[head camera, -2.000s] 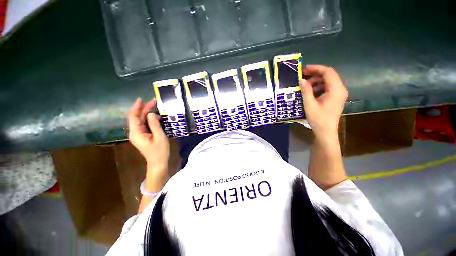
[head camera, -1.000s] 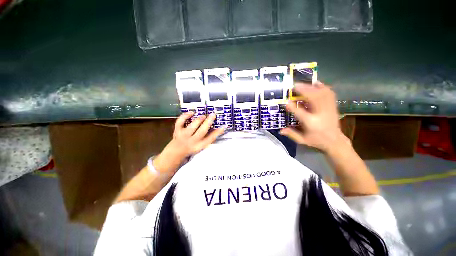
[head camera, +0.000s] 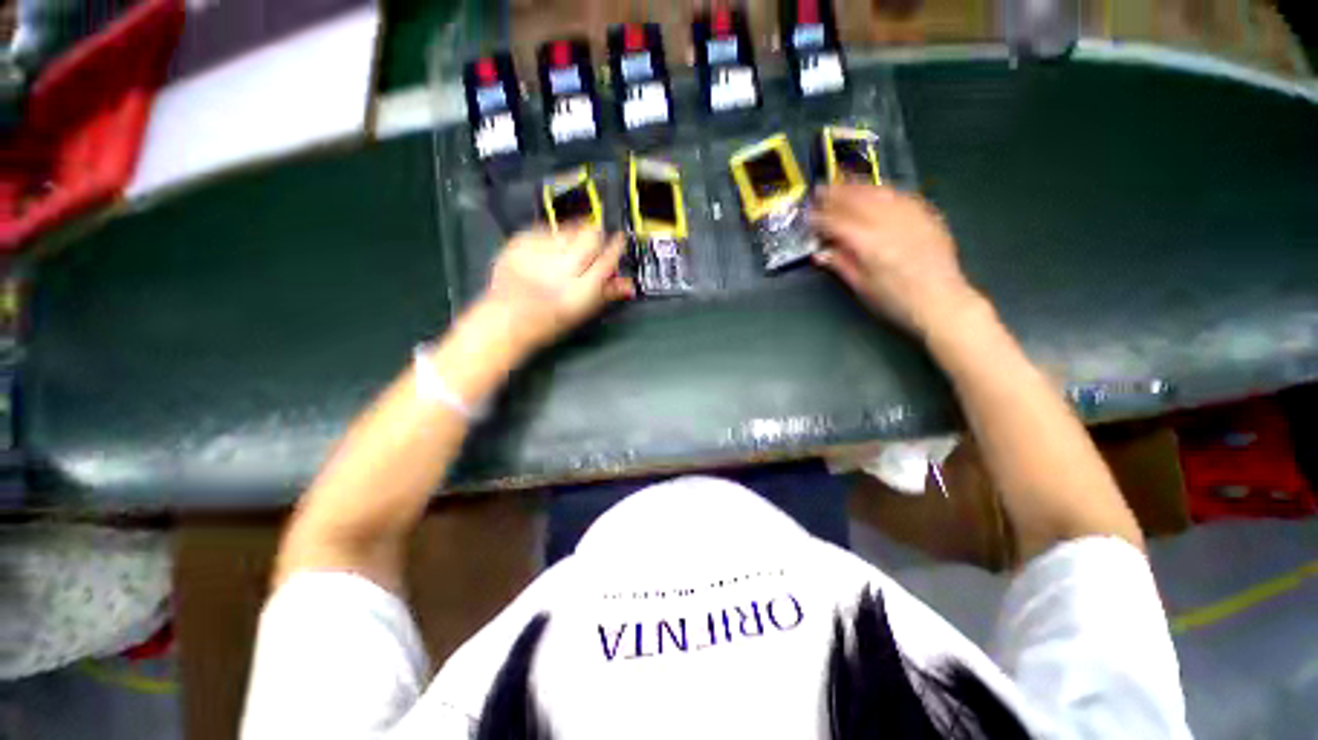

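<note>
The clear blister tray (head camera: 466,217) lies on the green bench. Its far row holds several black phones back up, with red dots and white labels (head camera: 645,101). In the near row, four keypad phones with yellow-framed screens show face up. Two middle ones (head camera: 658,203) (head camera: 766,177) are slightly tilted and apart, with a gap between them. My left hand (head camera: 557,275) grips the leftmost phone (head camera: 573,197), covering its keypad. My right hand (head camera: 885,246) grips the rightmost phone (head camera: 851,151), covering its lower part; its fingertips are close to the neighbouring phone. Both hands are slightly blurred.
A red bin (head camera: 87,123) and a white board (head camera: 260,109) are at the far left. A brown board (head camera: 925,26) runs behind the bench, with a grey object (head camera: 1044,26) on it. Brown cardboard boxes (head camera: 217,607) and a red object (head camera: 1246,466) are below the bench edge.
The tray is nearer. The five face-up phones that lay side by side at the bench edge are no longer there; phones now occupy the tray's near row. Both hands have moved forward over it.
</note>
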